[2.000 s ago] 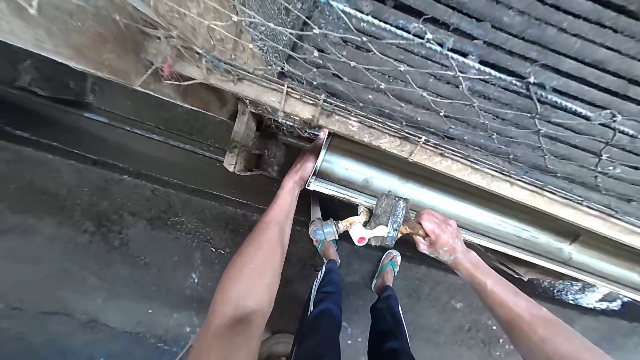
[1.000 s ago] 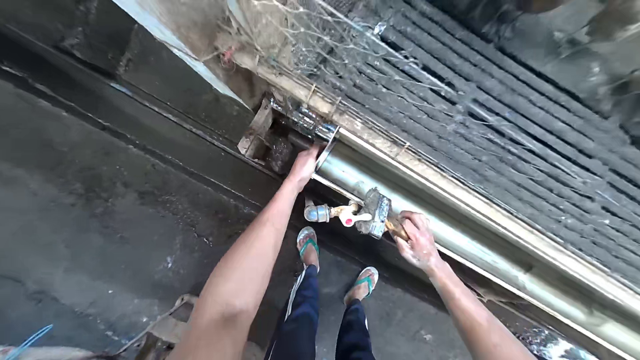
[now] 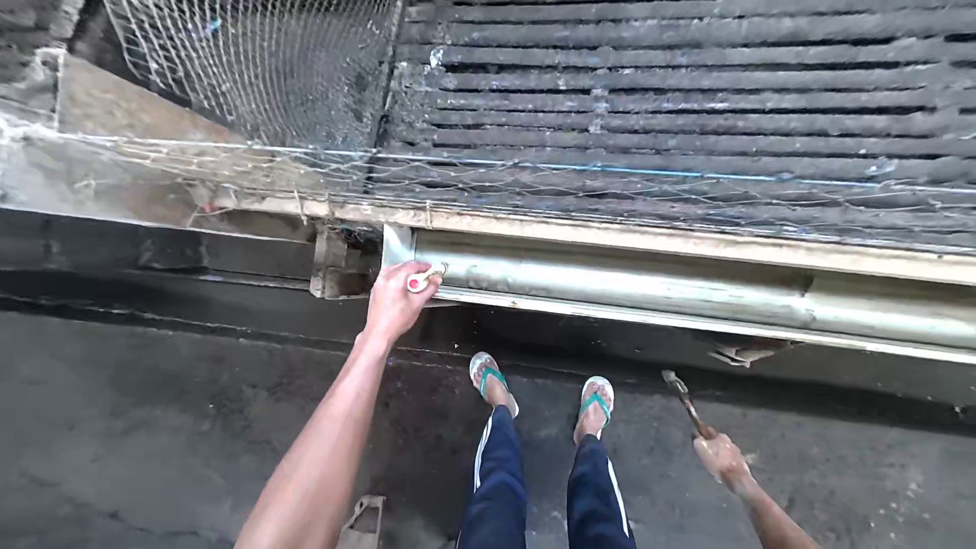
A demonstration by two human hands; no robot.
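Note:
A long metal trough (image 3: 656, 278) runs from the centre to the right edge under the slatted floor. My left hand (image 3: 400, 297) is at the trough's left end, closed on a small whitish tap (image 3: 418, 282) with a red dot on its handle. Lower right, my right hand (image 3: 720, 456) grips the wooden handle of a brush-like tool (image 3: 688, 404), held over the ground and apart from the trough. The tool's narrow head points up and left; its exact kind is not clear.
Above the trough lie a pale wooden rail (image 3: 610, 235), wire netting with a blue cord (image 3: 648, 172) and a dark slatted floor (image 3: 648, 76). A wooden block (image 3: 329, 267) stands left of the trough. My sandalled feet (image 3: 595, 404) are on the concrete ground below.
My right hand has moved away from the trough to the lower right with the tool. My left hand has gone from the trough's end onto the tap. The view has turned.

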